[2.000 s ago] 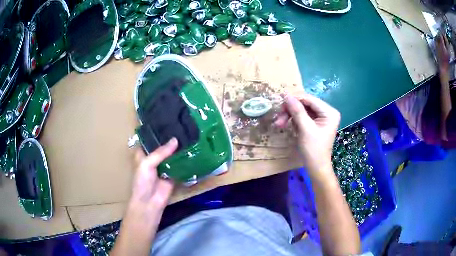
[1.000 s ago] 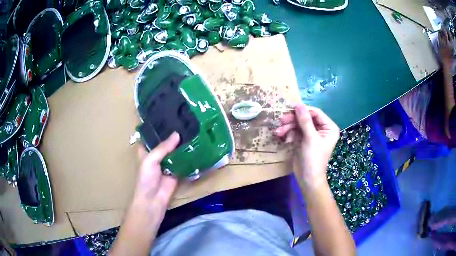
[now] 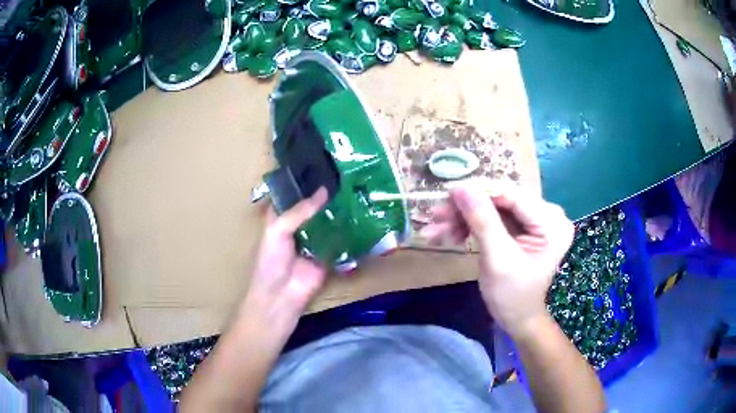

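My left hand (image 3: 288, 256) grips a glossy green car body shell (image 3: 352, 143) by its lower left edge, thumb on top near the dark recess. The shell is held tilted above the cardboard. A small silver tab (image 3: 260, 192) sticks out at its left edge. My right hand (image 3: 508, 234) pinches a thin pale stick (image 3: 410, 195). The stick's whitish tip lies at the lower right part of the shell's green face. A small white oval dish (image 3: 453, 164) sits on the stained cardboard pad (image 3: 420, 137), above the stick.
Many small green and silver fittings (image 3: 363, 34) are heaped at the back. Green shells (image 3: 71, 254) stand at left; another (image 3: 577, 6) lies at the top right. Blue bins (image 3: 643, 319) of fittings are below the bench edge. The green bench top (image 3: 613, 121) shows at right.
My right hand has brought the stick from the dish to the shell. My left hand has turned the shell to a steeper tilt. The view has shifted, so the bench items appear further right.
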